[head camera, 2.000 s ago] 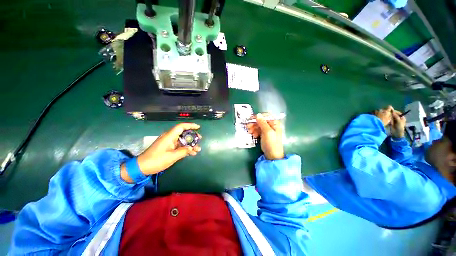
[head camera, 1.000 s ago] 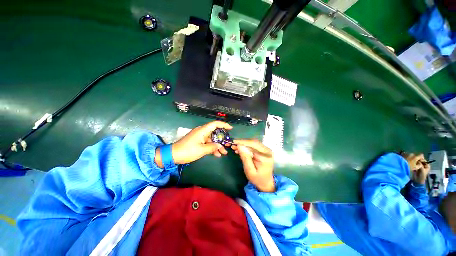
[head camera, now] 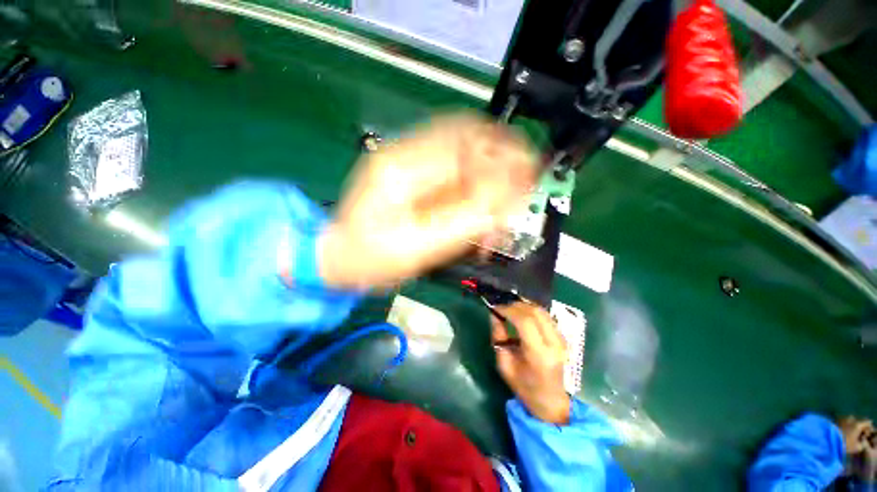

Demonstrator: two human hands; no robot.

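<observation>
My left hand (head camera: 433,202) is raised and strongly blurred in front of the press fixture. Whether it holds anything cannot be told. My right hand (head camera: 534,356) is at the front edge of the black fixture base (head camera: 541,274), with thin tweezers (head camera: 492,307) in its fingertips. The pale green press head (head camera: 558,183) and clear block (head camera: 527,235) are partly hidden by my left hand. The press handle's red grip (head camera: 705,77) is high at the right. The round module held earlier cannot be seen.
A narrow white strip (head camera: 569,346) and a wider white sheet (head camera: 585,263) lie right of the base. A white pad (head camera: 421,325) lies in front. Round modules lie behind (head camera: 371,141) and right (head camera: 729,285). A plastic bag (head camera: 108,149) is far left. Another person's hands (head camera: 856,437) are lower right.
The view has swung left and the red grip has come into view. My left hand has risen from in front of the base. My right hand is now apart from it, by the base's front edge.
</observation>
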